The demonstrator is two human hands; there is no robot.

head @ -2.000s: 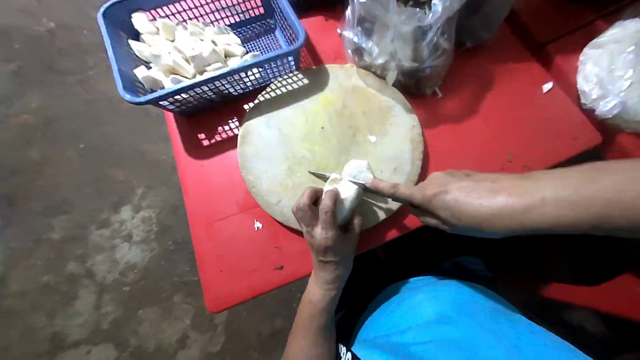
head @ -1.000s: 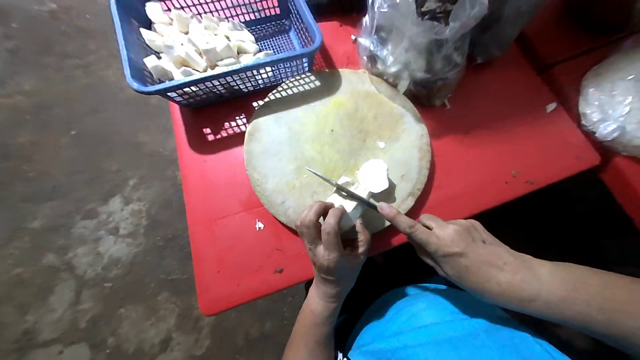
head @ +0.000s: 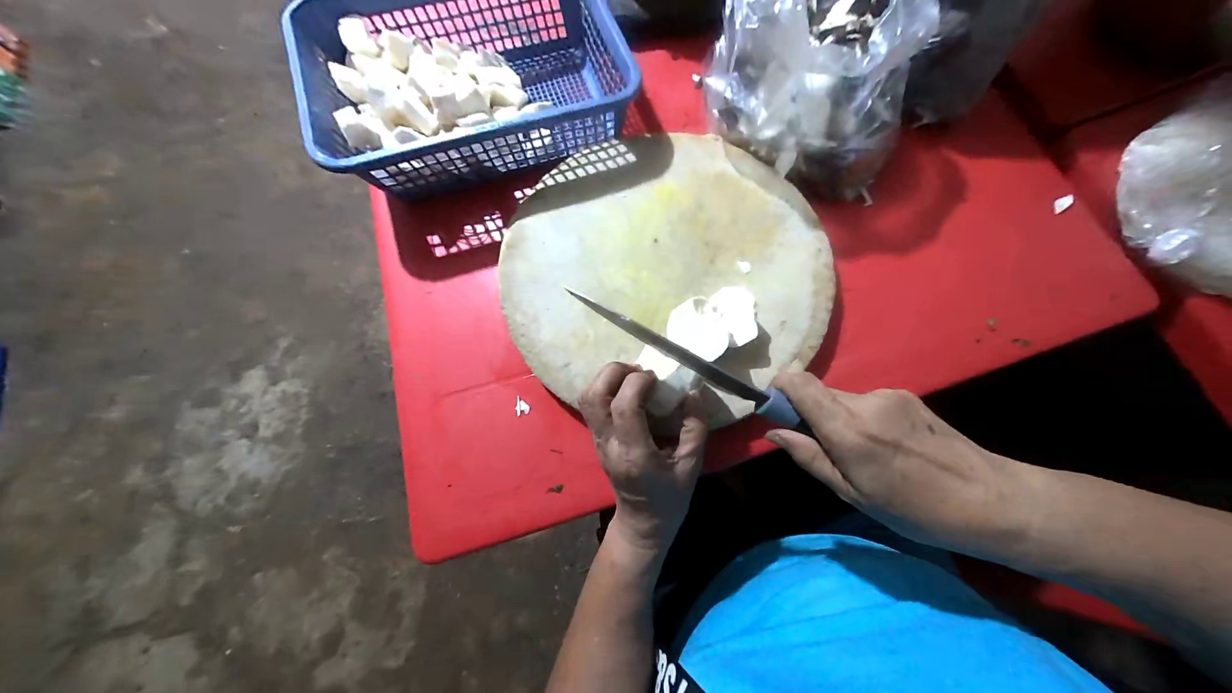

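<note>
My left hand (head: pixel 647 438) grips a peeled white root vegetable (head: pixel 671 385) at the near edge of a round, pale cutting board (head: pixel 616 255). In my right hand (head: pixel 866 438) is the light blue handle of a knife (head: pixel 664 345). Its blade lies across the white piece, just beyond my left fingertips, with the tip toward the upper left. Cut white slices (head: pixel 717 320) rest on the board beside the blade. Whether the blade has entered the piece cannot be told.
A blue plastic basket (head: pixel 616 87) of white chunks (head: pixel 423 87) stands at the red table's (head: pixel 472 491) far left corner. Behind the board is a clear plastic bag (head: pixel 818 87) with dark contents. Another clear bag (head: pixel 1179 197) is at the right edge. Concrete floor (head: pixel 231 366) lies to the left.
Two seconds ago one slice lay beside the held piece; now more than one lies there. The knife shows more of its blade, and my right hand has moved nearer to me.
</note>
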